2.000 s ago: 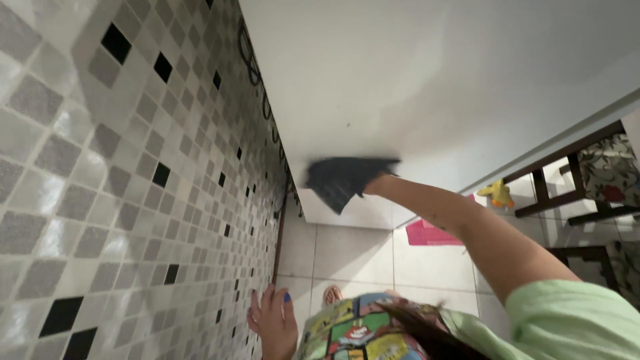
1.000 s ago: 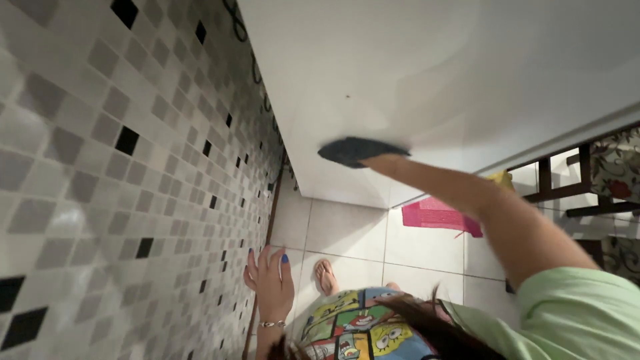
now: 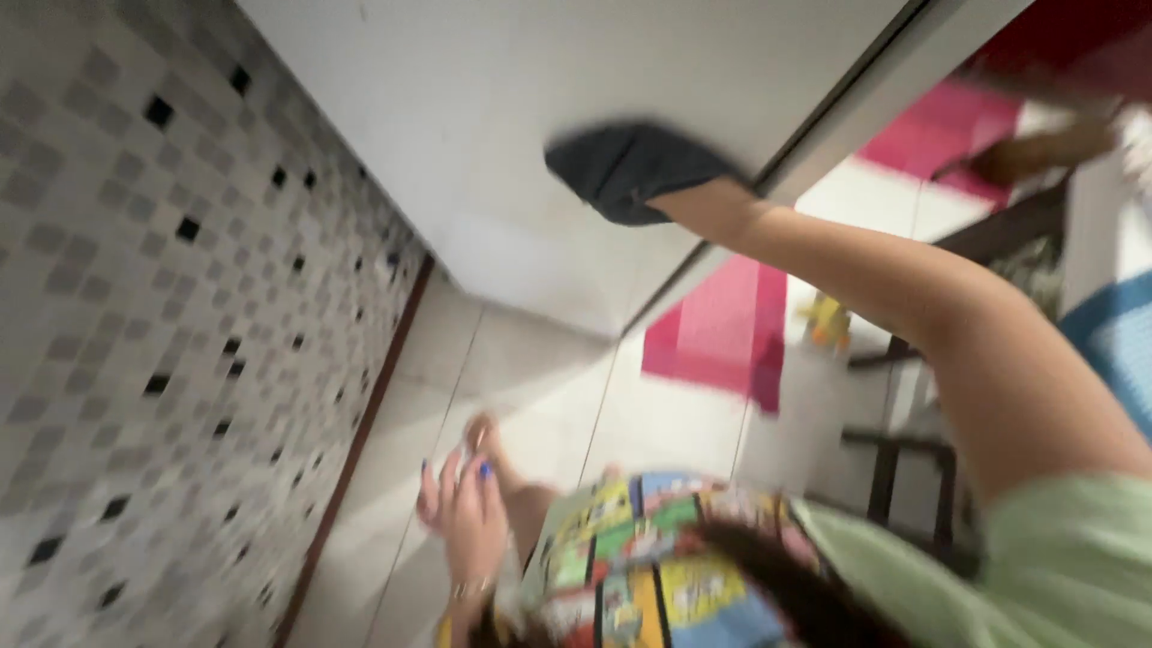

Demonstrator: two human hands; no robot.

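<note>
A dark grey cloth (image 3: 630,166) covers my right hand (image 3: 661,184) and lies against the side of a large white appliance or cabinet (image 3: 432,135). The fingers are hidden under the cloth, and the view is blurred there. My left hand (image 3: 463,499) hangs low in front of my body, with its fingers apart, blue nails and a bracelet at the wrist. Nothing is in it. It is close to the patterned shirt (image 3: 648,558) and above my foot (image 3: 481,432).
A mosaic-tiled wall (image 3: 180,315) runs along the left. Pink mats (image 3: 711,333) lie on the pale tiled floor (image 3: 531,396), near a yellow toy-like thing (image 3: 826,322). Dark wooden chair parts (image 3: 886,477) stand at the right.
The view has swung, showing more of the white surface's right edge and the pink mats. My right hand with the cloth is now nearer that edge. My left hand stays low with nothing in it.
</note>
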